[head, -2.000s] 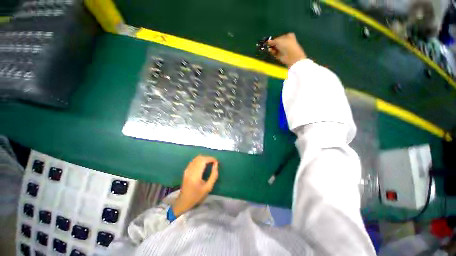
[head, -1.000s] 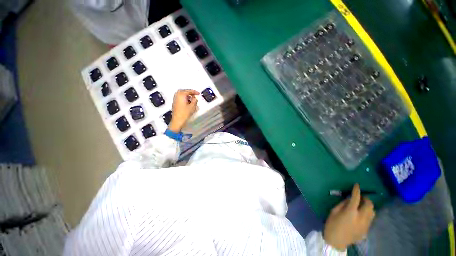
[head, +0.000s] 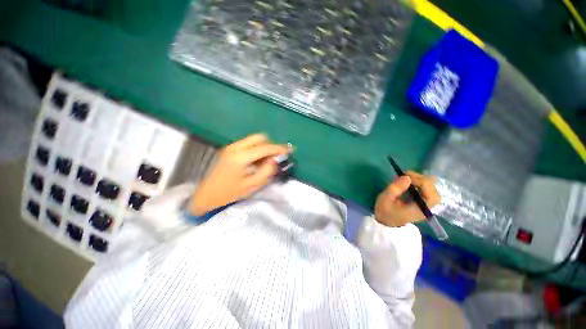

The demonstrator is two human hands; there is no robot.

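Note:
My left hand (head: 241, 170), with a blue strap at the wrist, holds a small black housing (head: 283, 167) between its fingers at the front edge of the green mat (head: 238, 112). A small pale bit shows at its fingertips; the view is blurred. My right hand (head: 408, 198) holds dark tweezers (head: 417, 199) with a paler end, the dark tip pointing up and left over the mat. A clear blister tray (head: 289, 58) of small gold-dark parts lies beyond my hands. A blue bin (head: 475, 77) of white bits stands right of it.
A white housing tray (head: 122, 138) with black housings is at the left. Another clear tray (head: 520, 122) lies right of the blue bin. A white box with a red switch (head: 546, 218) is at far right. A yellow edge strip (head: 440, 16) runs along the back.
My left hand has left the white tray and now holds a black housing over the mat edge. My right hand has picked the tweezers up from the mat. The camera view has turned.

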